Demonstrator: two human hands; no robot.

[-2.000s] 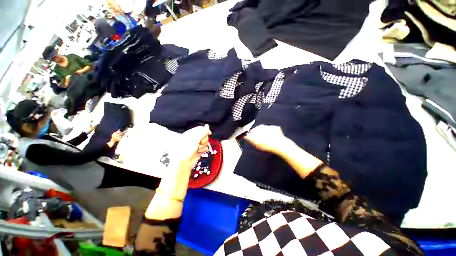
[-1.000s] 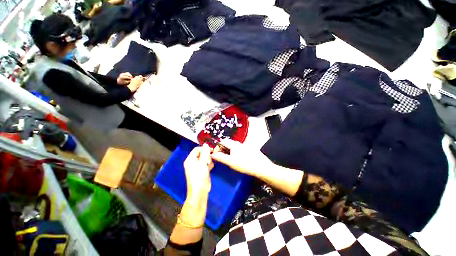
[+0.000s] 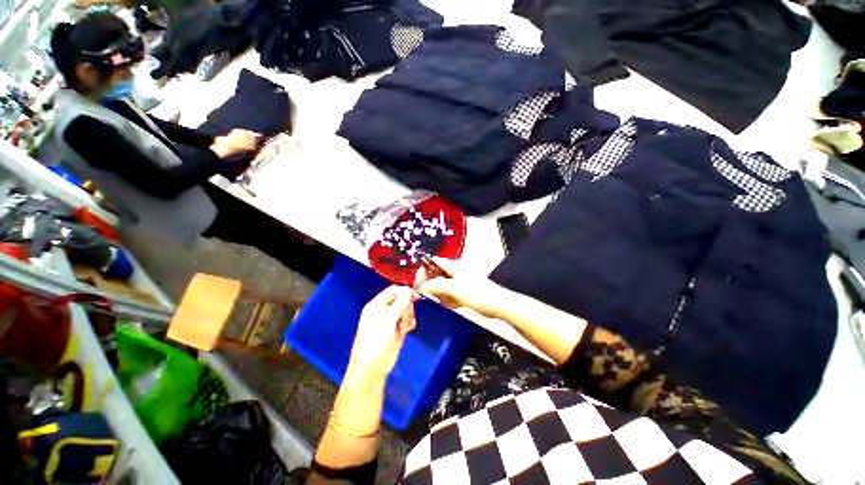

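Note:
My left hand [image 3: 387,317] is over the blue bin, its fingertips pinched together. Anything between them is too small to see. My right hand [image 3: 457,288] is just right of it, fingertips close to the left ones, holding a small dark tool [image 3: 432,269], possibly thread snips. Just beyond is a round red dish [image 3: 455,232] with many small white and dark pieces. A navy quilted vest [image 3: 607,242] lies flat to the right, its checked lining showing at neck and armhole. My hands do not touch it.
More navy vests [image 3: 436,114] lie beyond the dish. A phone [image 3: 513,233] and clear plastic bag [image 3: 362,220] flank the dish. Black garments [image 3: 702,52] lie at the back. The blue bin [image 3: 327,317] and a wooden stool [image 3: 207,311] stand below. A masked person [image 3: 133,142] works at left.
Both hands moved from apart above the table to close together by the dish's near edge. The small dark tool now shows in my right hand. The view turned left and down.

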